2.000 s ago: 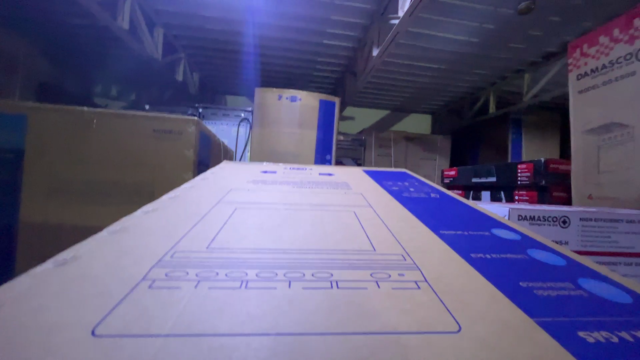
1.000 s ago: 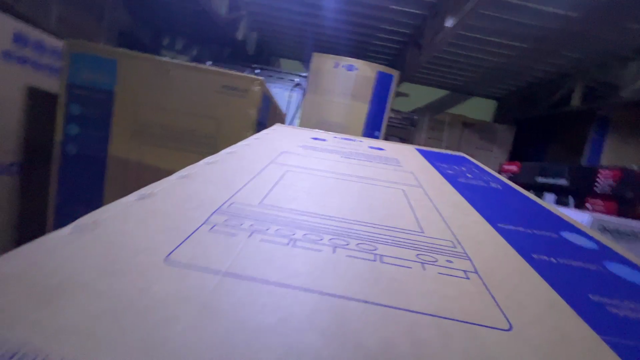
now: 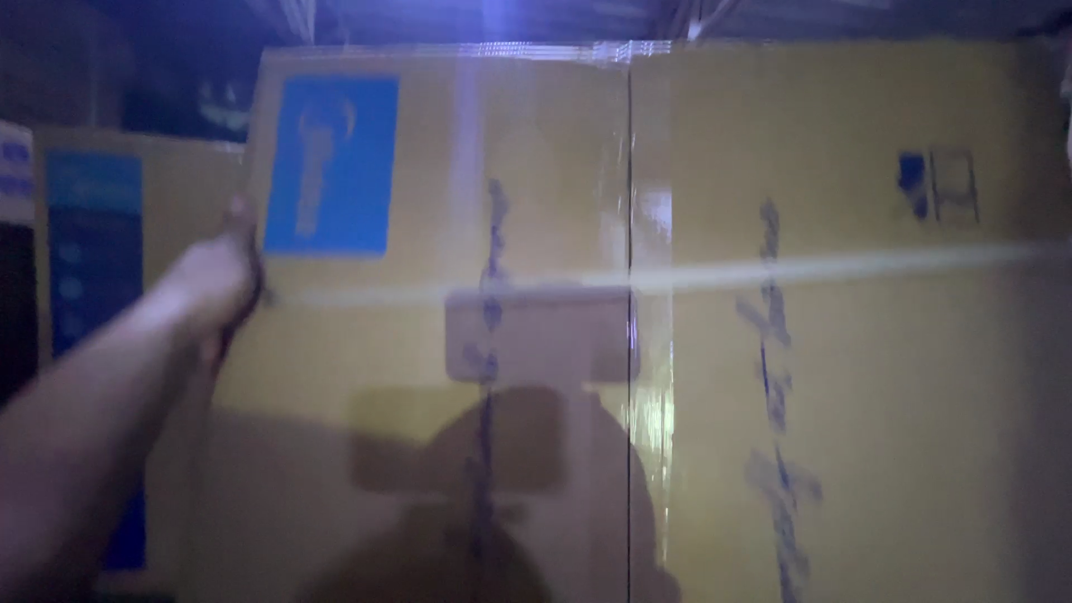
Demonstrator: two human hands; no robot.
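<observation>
A large cardboard box [image 3: 544, 218] stands upright close in front of me and fills most of the head view. Clear tape runs down its middle seam, a pale strap [image 3: 720, 273] crosses it, and a blue printed patch [image 3: 332, 167] marks its upper left. My left hand [image 3: 222, 268] is on the box's left edge, its fingers partly hidden and blurred. At the right edge of the view a small pale shape shows, too cut off to identify. My right hand is not in view. A shadow of a head falls across the box's lower part.
Behind my left arm stands another cardboard box [image 3: 188, 176] with a dark blue printed band. A white and dark box side [image 3: 17, 184] shows at the far left edge. Metal roof beams [image 3: 297, 17] are overhead.
The view has changed greatly: a taped, strapped box face now fills it, where a box top with a stove drawing stretched ahead before. My left hand has come into view at its edge.
</observation>
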